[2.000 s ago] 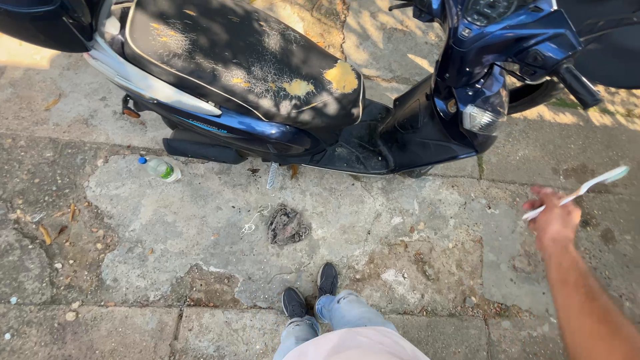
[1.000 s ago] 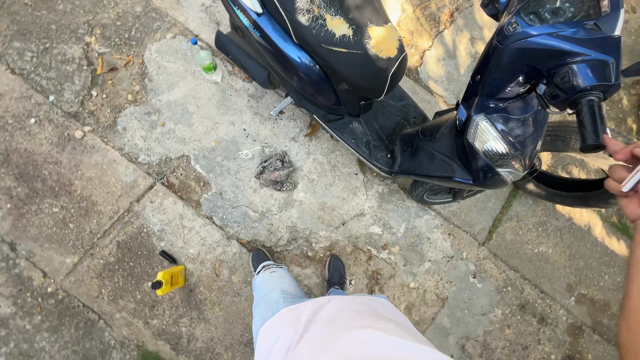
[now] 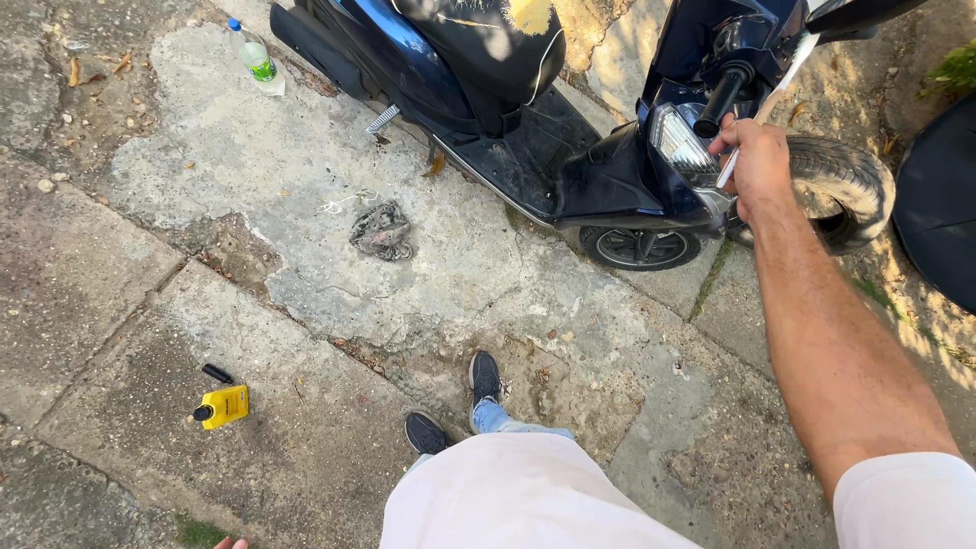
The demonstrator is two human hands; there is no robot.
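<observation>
My right hand (image 3: 759, 156) holds a white toothbrush (image 3: 789, 76) by its handle, bristle end up toward the scooter's mirror (image 3: 862, 17). The hand is beside the black handlebar grip (image 3: 723, 99), above the headlight (image 3: 679, 145) of a dark blue scooter (image 3: 534, 145); whether it touches the grip I cannot tell. Only fingertips of my left hand (image 3: 231, 544) show at the bottom edge; what it holds is hidden. A crumpled dark rag (image 3: 381, 231) lies on the concrete, left of the scooter's footboard.
A yellow bottle (image 3: 226, 407) with a black cap lies at the lower left, a small black cylinder (image 3: 217, 373) near it. A clear plastic bottle (image 3: 258, 62) with a blue cap lies at the upper left. A loose tyre (image 3: 846, 183) is beyond the front wheel (image 3: 640, 248).
The view has turned and shifted. My right hand, away from the scooter two seconds ago, is now beside its handlebar grip, still holding the toothbrush. Fingertips of my left hand have come into view.
</observation>
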